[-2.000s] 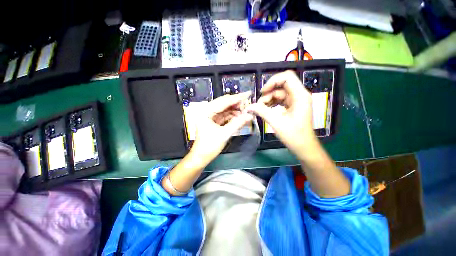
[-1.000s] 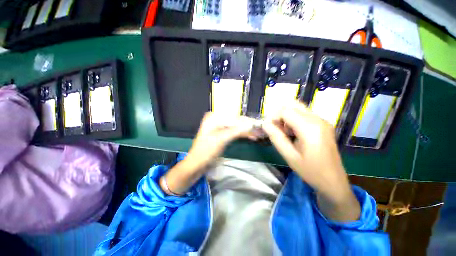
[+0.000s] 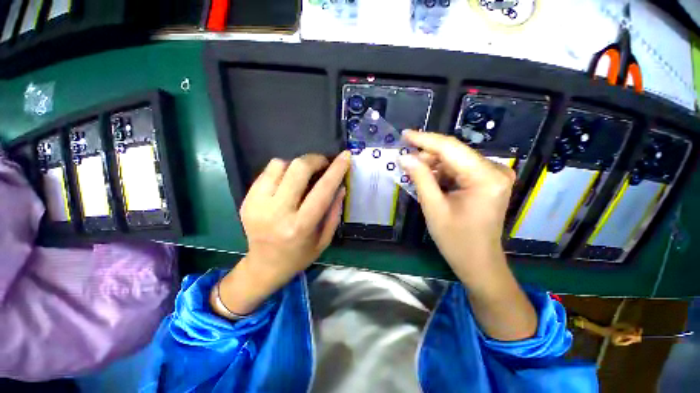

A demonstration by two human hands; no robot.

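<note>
A clear ring sheet [image 3: 390, 148] with small dark rings lies over the upper part of an open-backed phone [image 3: 373, 203]. My right hand [image 3: 464, 188] pinches the sheet's right edge between thumb and fingers. My left hand [image 3: 295, 211] is at the phone's left edge, its index fingertip at the sheet's lower left beside the camera modules [image 3: 355, 106]; whether it grips the sheet is unclear. The phone lies in a slot of the black phone tray [image 3: 280, 71]. More open phones lie in the slots to the right, one partly behind my right hand.
Orange-handled scissors [image 3: 619, 61] lie behind the tray on white paper [image 3: 368, 23], near a round liner [image 3: 503, 9]. A red tool [image 3: 218, 14] is at the back left. Another phone tray [image 3: 170, 165] and a co-worker's pink sleeve [image 3: 92, 307] are at the left.
The tray appears larger and nearer in view. My hands have moved apart; the ring sheet now shows spread over the leftmost phone, where before my hands were together near the tray's front edge.
</note>
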